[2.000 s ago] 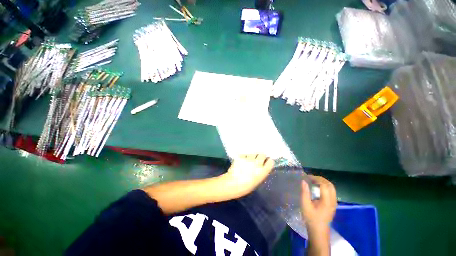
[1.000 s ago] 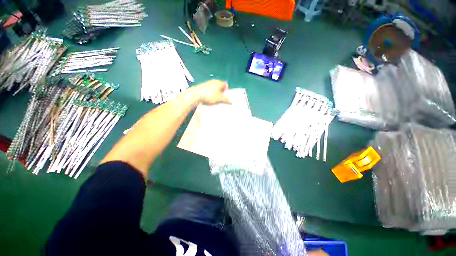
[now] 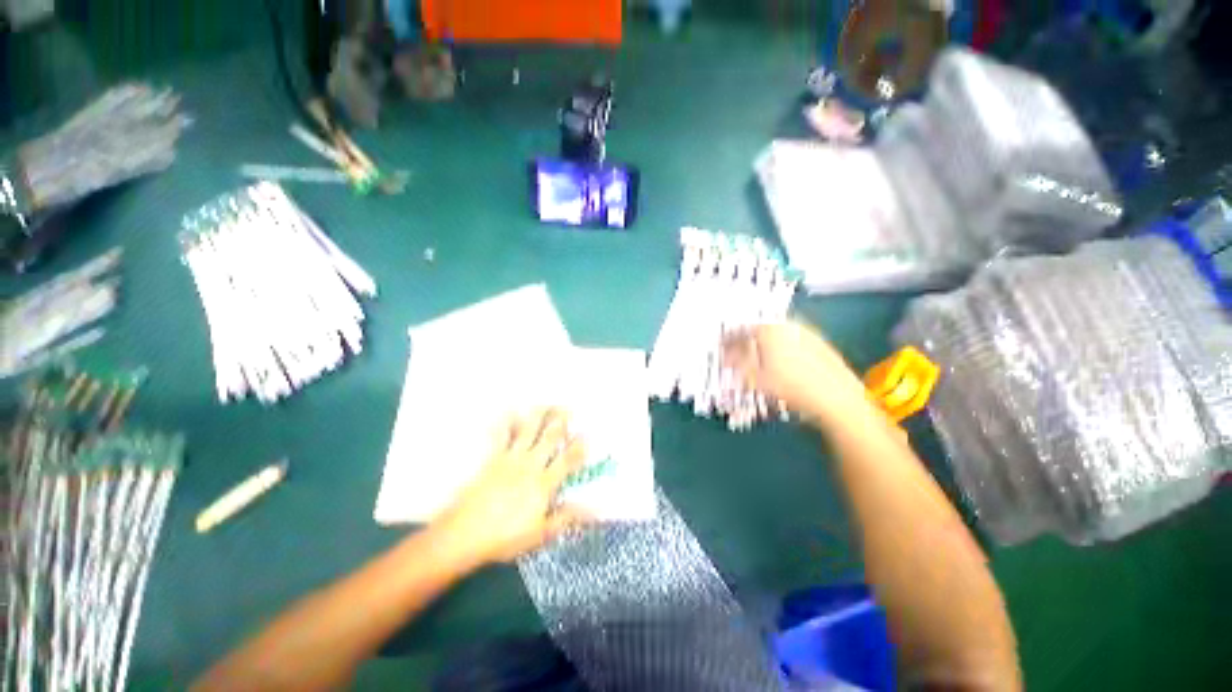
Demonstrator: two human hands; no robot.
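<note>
My left hand (image 3: pixel 511 489) lies flat with fingers spread on overlapping white sheets (image 3: pixel 453 392) at the bench front. A small green board end shows beside its fingers; the rest of that board is hard to make out. Bubble wrap (image 3: pixel 635 595) runs from the sheets' lower edge down towards the blue bin (image 3: pixel 840 635). My right hand (image 3: pixel 784 362) reaches over a fanned stack of strip circuit boards (image 3: pixel 700 318), fingertips on the white strips. The hand is blurred, and whether it grips any strip cannot be told.
More board stacks lie at left (image 3: pixel 277 298), with a short whitish stick (image 3: pixel 243 496) nearby. An orange-yellow block (image 3: pixel 903 384) is partly behind my right forearm. Bubble-wrapped bundles (image 3: pixel 1081 392) are piled at right. A lit phone (image 3: pixel 584 193) stands at the back.
My left hand has come back from the sheets' far edge to their lower part. My right hand has risen from the bin to the right stack. The view has shifted.
</note>
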